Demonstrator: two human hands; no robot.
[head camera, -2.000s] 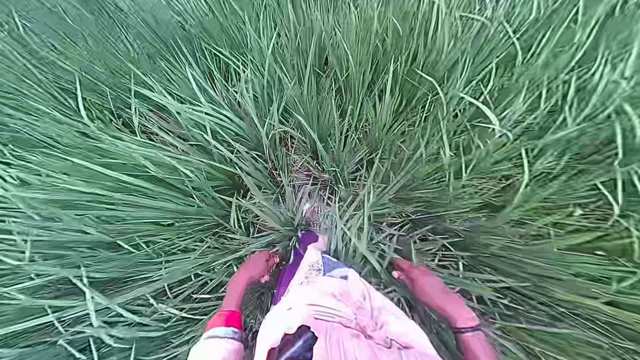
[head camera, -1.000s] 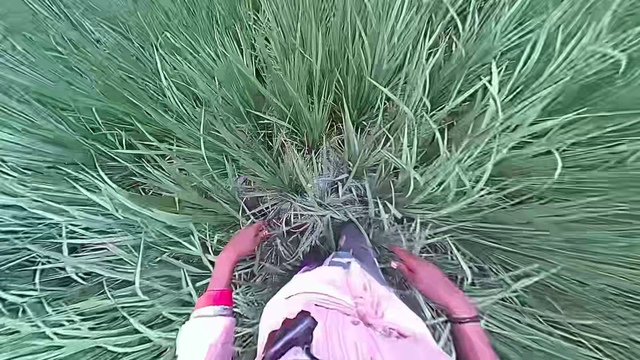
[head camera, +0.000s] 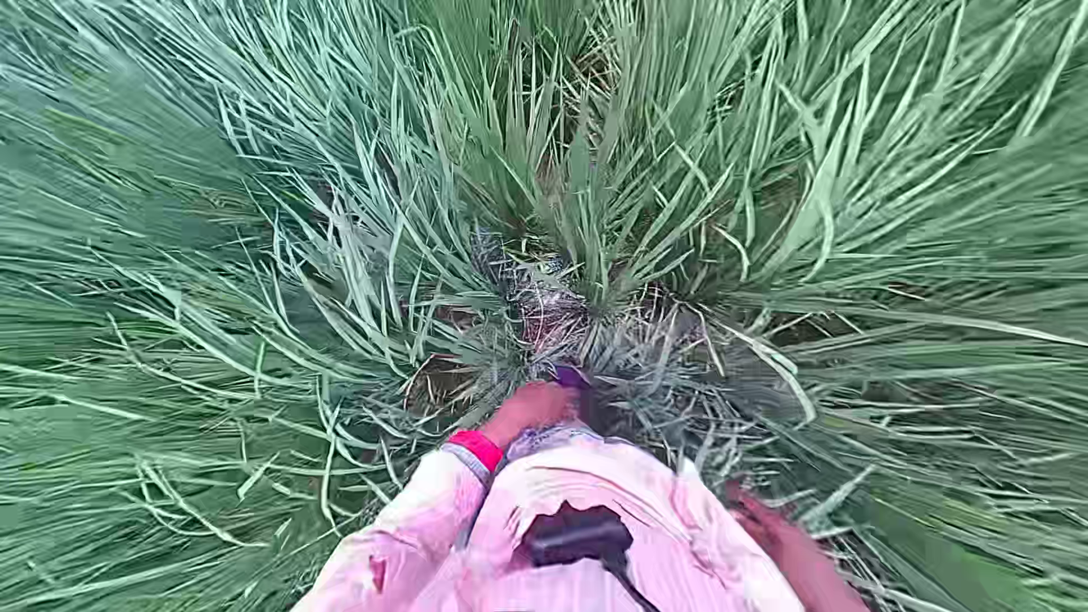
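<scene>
My left hand (head camera: 534, 408) is in front of my body at the bottom centre, beside a piece of purple cloth (head camera: 571, 378). Its fingers are blurred, and whether they hold anything is unclear. A red cuff (head camera: 478, 449) circles that wrist. My right hand (head camera: 761, 518) hangs low at the right side of my pale pink shirt (head camera: 595, 467), near the grass; its fingers are blurred too. Long green grass blades (head camera: 646, 170) spread out on all sides.
Dense grass stands ahead and to both sides, with flattened, dry stalks (head camera: 552, 306) near my feet. Brown ground (head camera: 442, 378) shows between clumps. A dark device with a cable (head camera: 582, 537) lies against my shirt.
My left hand has moved inward, from the left side to the front of my body. My right hand is lower and closer to my side. The view has shifted over the grass.
</scene>
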